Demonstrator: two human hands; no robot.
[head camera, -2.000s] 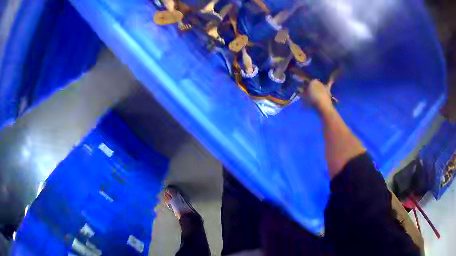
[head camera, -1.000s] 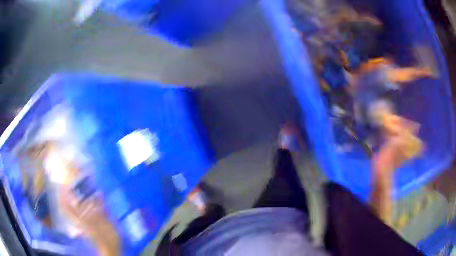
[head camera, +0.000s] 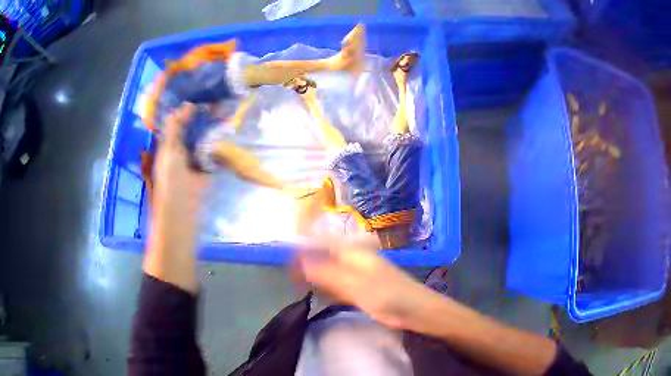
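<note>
A shallow blue crate (head camera: 294, 255) with a wrinkled translucent liner (head camera: 287, 121) lies in front of me. One figure lower body (head camera: 368, 183) lies at its right side, sandalled feet towards the far wall, orange sash near the near wall. Another lower body (head camera: 199, 84) is at the left, its legs pointing right and one foot raised near the far wall. My left hand (head camera: 175, 139) grips it at the shorts. My right hand (head camera: 331, 257) is blurred over the near wall, by the right part's sash; its fingers and any hold are unclear.
A deep blue bin (head camera: 572, 191) with a blurred pile of parts stands to the right, apart from the crate. Another blue container (head camera: 500, 29) is beyond the crate's far right corner. A whitish sheet (head camera: 290, 7) is at the top edge. Dark equipment stands at the far left.
The view has swung from the deep bin to the lined crate. The lower body lifted over the bin a second ago is no longer there; both hands are now at the crate.
</note>
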